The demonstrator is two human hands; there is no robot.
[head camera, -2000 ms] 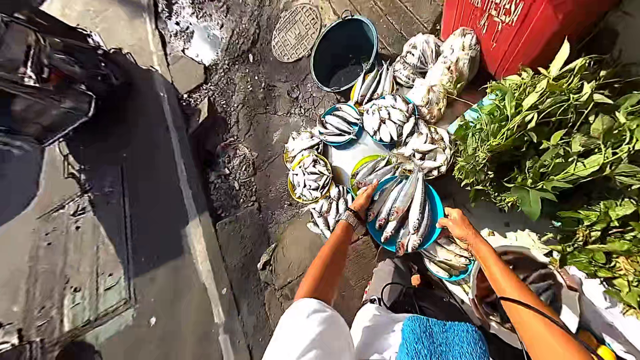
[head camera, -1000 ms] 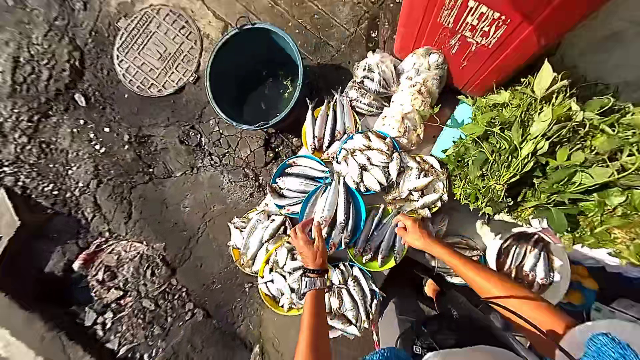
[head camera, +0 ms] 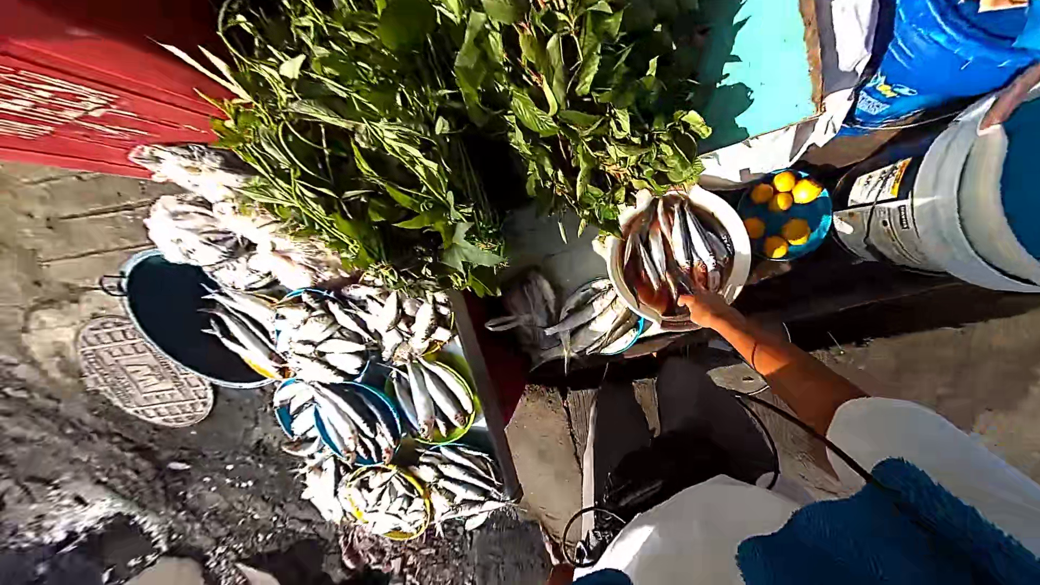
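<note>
My right hand [head camera: 704, 305] reaches to the lower rim of a white bucket [head camera: 738, 268] of whole fish [head camera: 678, 244]; its fingertips are at the fish, and whether they grip one is unclear. My left hand is out of view. Left of the bucket, more fish lie on a blue plate [head camera: 624, 341]. On the stand at the left, fish are set out on several round plates, among them a blue plate [head camera: 388, 404], a green plate [head camera: 465, 382] and a yellow-rimmed plate [head camera: 418, 520].
Leafy green bunches [head camera: 390, 146] fill the top middle beside a red box [head camera: 89, 106]. A dark tub of water [head camera: 175, 317] stands near a metal manhole cover [head camera: 145, 370]. Yellow citrus fruits [head camera: 782, 201] lie in a blue bowl [head camera: 821, 223], near a large white bucket [head camera: 934, 203].
The view has swung far to the right. My right hand has moved from the green plate to the white bucket of fish. My left hand, earlier at a blue plate, has left the view.
</note>
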